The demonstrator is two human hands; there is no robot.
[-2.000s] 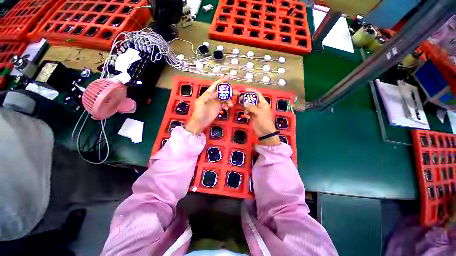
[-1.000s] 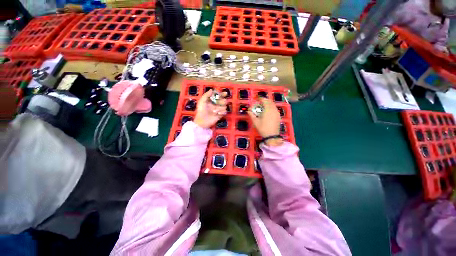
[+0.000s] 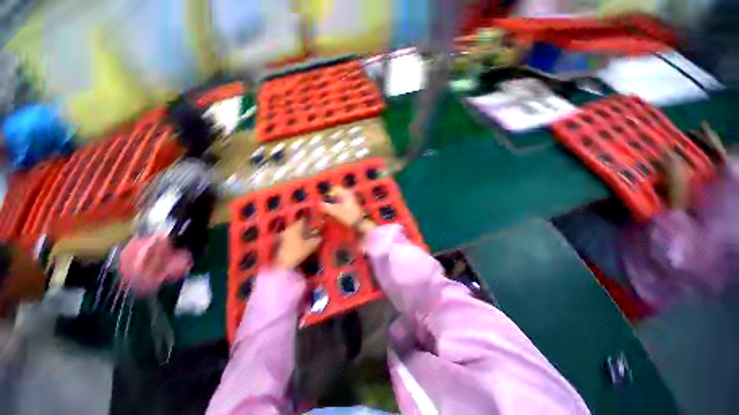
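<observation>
The picture is blurred by head motion. A red turnover tray (image 3: 236,301) lies right in front of me, with dark square watch bodies (image 3: 348,283) in its pockets. My left hand (image 3: 297,244) is low over the tray's middle, fingers pointing forward. My right hand (image 3: 343,207) is over the tray just ahead and to the right, fingers reaching toward the pockets. Blur hides whether either hand has a watch body between the fingers. One pocket near the front edge shows a bright, pale reflection.
Behind the tray, white discs (image 3: 331,149) lie in rows on brown board, with another red tray (image 3: 266,123) beyond. Left are a pink fan (image 3: 151,263), tangled cables and a paper slip (image 3: 193,295). Right, a person's hands (image 3: 674,180) are at another red tray (image 3: 565,131).
The view has swung and tilted. Both hands have come down from holding small watch bodies with lit faces above the tray to its pockets. A person's hands now show at the right tray.
</observation>
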